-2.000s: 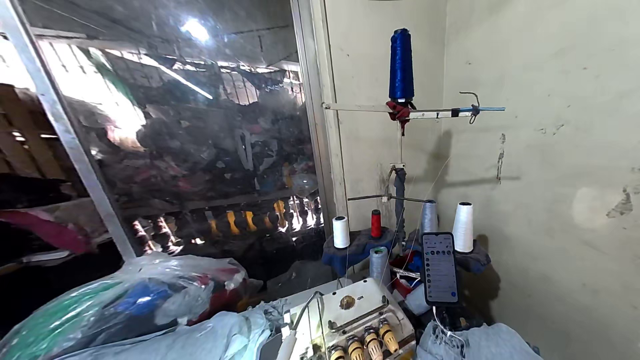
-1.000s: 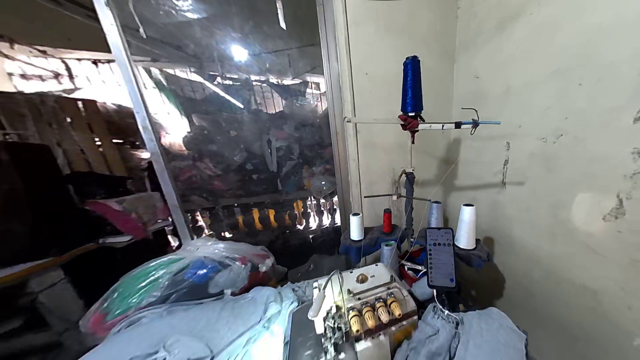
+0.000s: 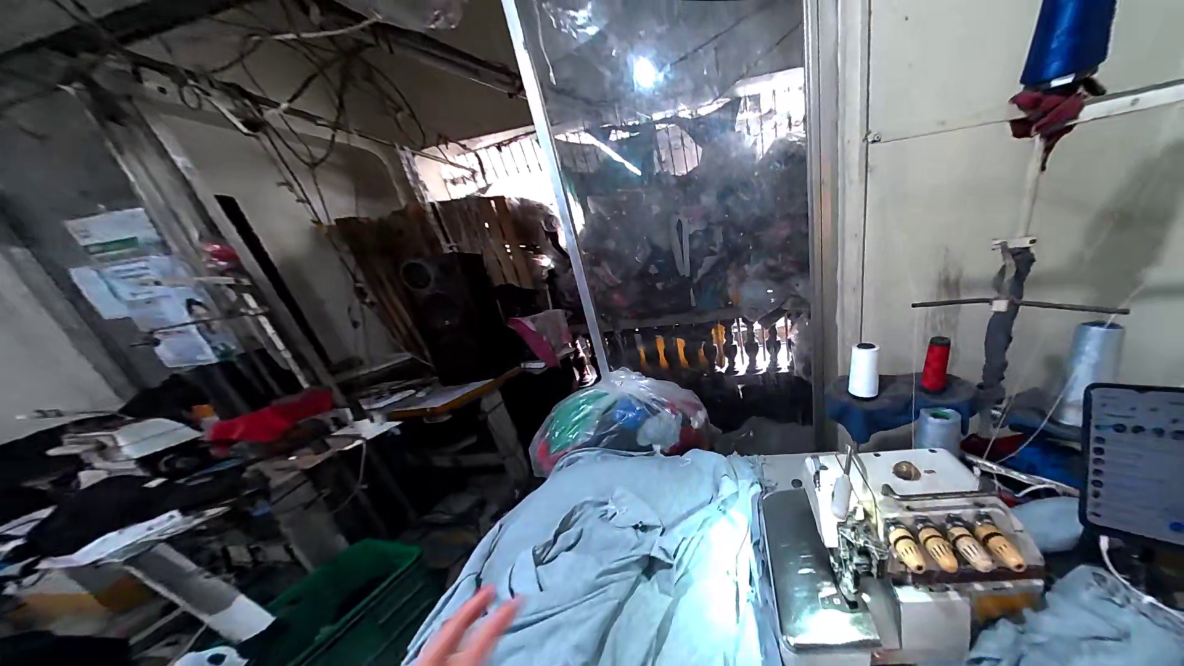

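Note:
At the bottom edge, the fingers of my left hand (image 3: 470,629) reach into view, slightly blurred and spread, over the near left side of a heap of light blue fabric (image 3: 620,546). Nothing is seen between those fingers; the palm is cut off. My right hand is out of view. Right of the fabric stands an overlock sewing machine (image 3: 925,481), its lamp shining on the cloth and its metal plate. Cones of white thread (image 3: 864,370), red thread (image 3: 935,363) and blue thread (image 3: 1068,42) stand or hang behind it.
A phone (image 3: 1136,462) stands at the right edge, above more light blue fabric (image 3: 1082,620). Behind the heap lies a clear plastic bag (image 3: 620,416) of coloured cloth. A green crate (image 3: 361,601) sits low at left, near a cluttered table (image 3: 139,527). A black loudspeaker (image 3: 453,314) stands farther back.
The view has swung left and down, bringing the left-hand tables and crate into sight. Fingers of my left hand have appeared at the bottom edge; neither earlier frame shows a hand.

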